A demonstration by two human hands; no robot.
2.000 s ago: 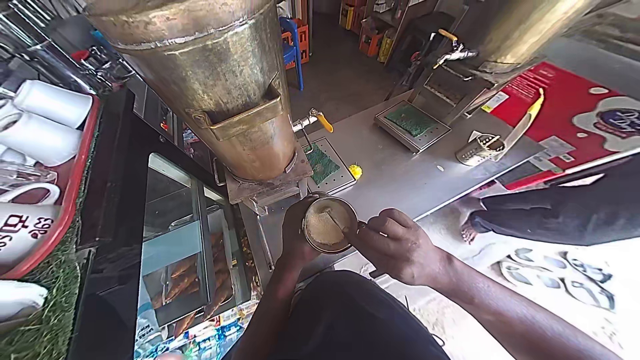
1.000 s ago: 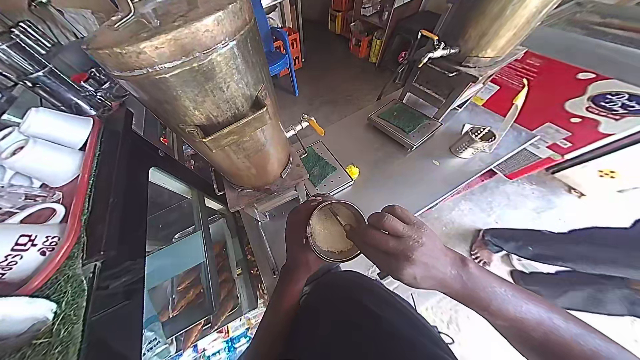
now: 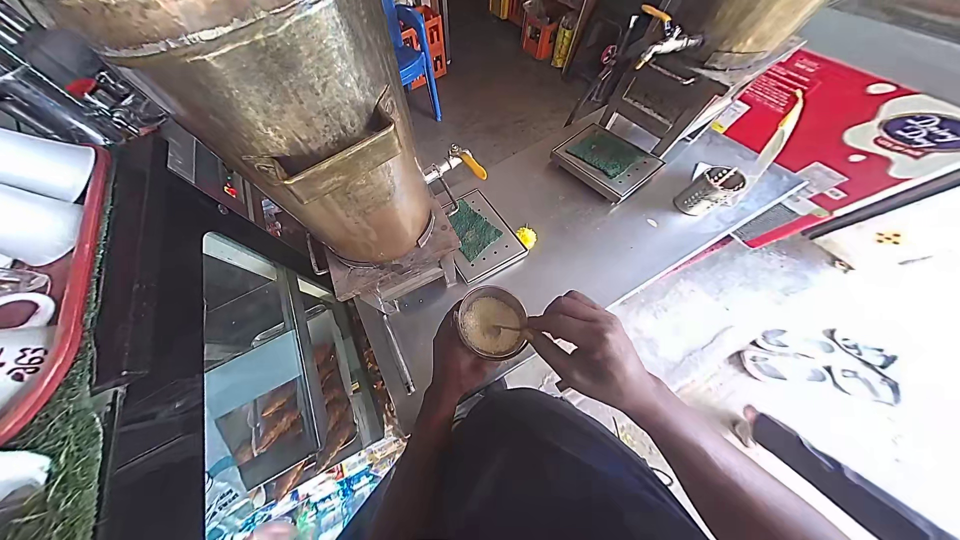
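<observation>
My left hand [image 3: 459, 356] is wrapped around the left side of a round metal cup [image 3: 493, 323] filled with a frothy, light-brown drink. Between the thumb and fingers of my right hand [image 3: 577, 334] is a thin spoon [image 3: 511, 328], its other end dipping into the froth. Behind the cup, on the left, stands a large brass urn [image 3: 330, 135] on a square base, with a yellow-handled tap [image 3: 459, 163] on its side. Under that tap is a metal drip tray [image 3: 495, 262] with a green pad [image 3: 474, 230].
Farther back on the steel counter [image 3: 555, 255] are a second drip tray [image 3: 606, 163] and a perforated metal holder [image 3: 705, 193], near a second urn [image 3: 739, 30]. A glass display case [image 3: 255, 360] and a red tray [image 3: 88, 262] with white cups are at the left. A person's leg [image 3: 817, 472] shows lower right.
The spoon in my right hand has shifted within the cup and lies flatter, with my hand beside the rim. The other person's legs have moved toward the lower right, and sandals show on the floor.
</observation>
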